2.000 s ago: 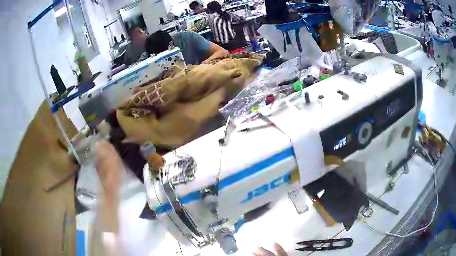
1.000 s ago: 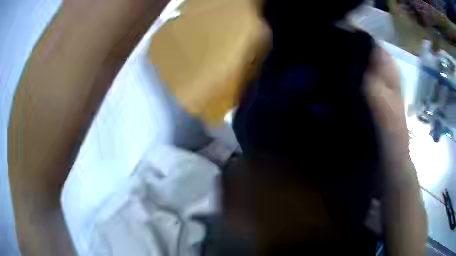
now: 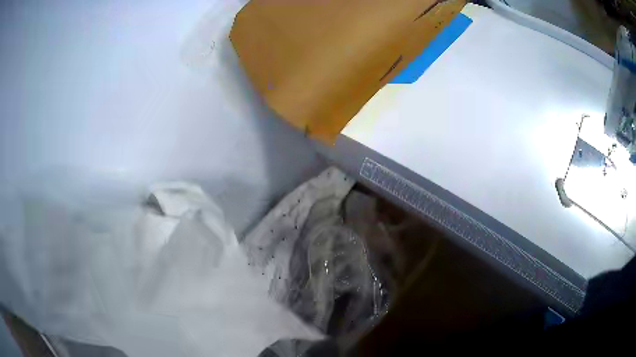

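Observation:
No hand shows in the view now. A brown card sheet [image 3: 328, 56] lies over the left end of the white machine table [image 3: 481, 118], beside a strip of blue tape [image 3: 436, 49]. Below the table's front edge is a clear crinkled plastic bag [image 3: 342, 258]; what it holds cannot be made out clearly. White crumpled material [image 3: 188, 258] lies left of the bag. The needle area of the sewing machine [image 3: 624, 97] shows cut off and glaring at the right edge.
A ruler strip [image 3: 474, 233] runs along the table's front edge. A pale surface fills the upper left. Under the table it is dark. A dark shape [image 3: 614, 300] covers the lower right corner.
The view has swung down and left from the machine head to the table's left end. The arms and the large dark shape seen a second ago are gone from the middle.

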